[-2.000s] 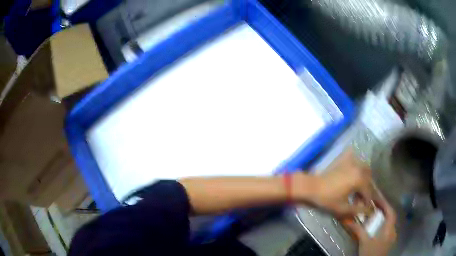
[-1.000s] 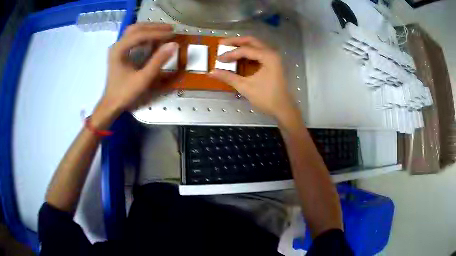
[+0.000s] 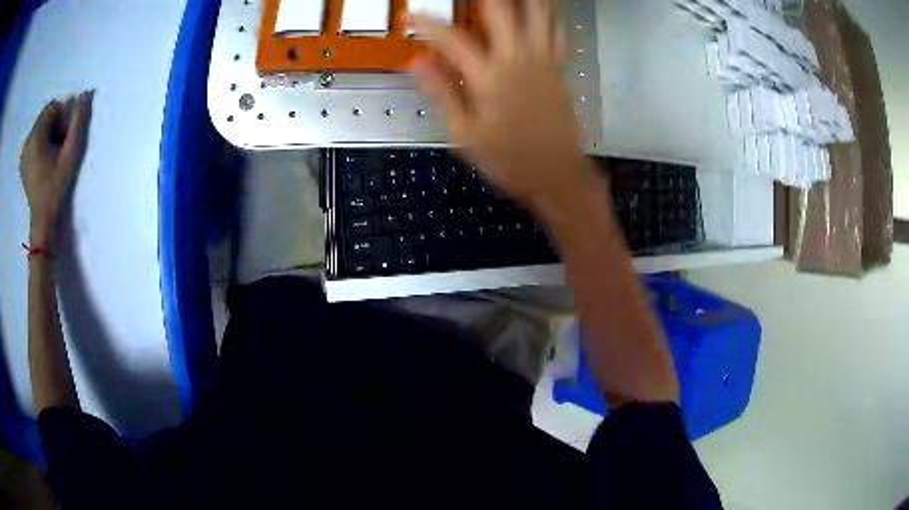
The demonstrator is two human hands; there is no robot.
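Note:
Three white plastic housings [image 3: 365,15] sit in a row in the orange marking fixture [image 3: 339,54], cut off by the top edge. My right hand [image 3: 503,95] is over the right end of the fixture, blurred, fingers spread, partly covering the rightmost housing. Whether it touches that housing I cannot tell. My left hand [image 3: 52,157] is over the white liner [image 3: 110,60] of the blue tray, fingers curled, thumb and fingertips near each other. No piece shows in it, but its inner side is hidden.
The fixture lies on the perforated metal table [image 3: 269,110]. A black keyboard [image 3: 429,219] is on the white shelf [image 3: 439,283] in front. Stacked white housings [image 3: 782,110] stand at the right beside brown cardboard [image 3: 837,199]. A blue stool [image 3: 708,349] is below.
My left hand has left the fixture and moved left over the tray. My right hand remains near the fixture's right end, fingers more spread. The view has shifted, and the fixture now sits higher.

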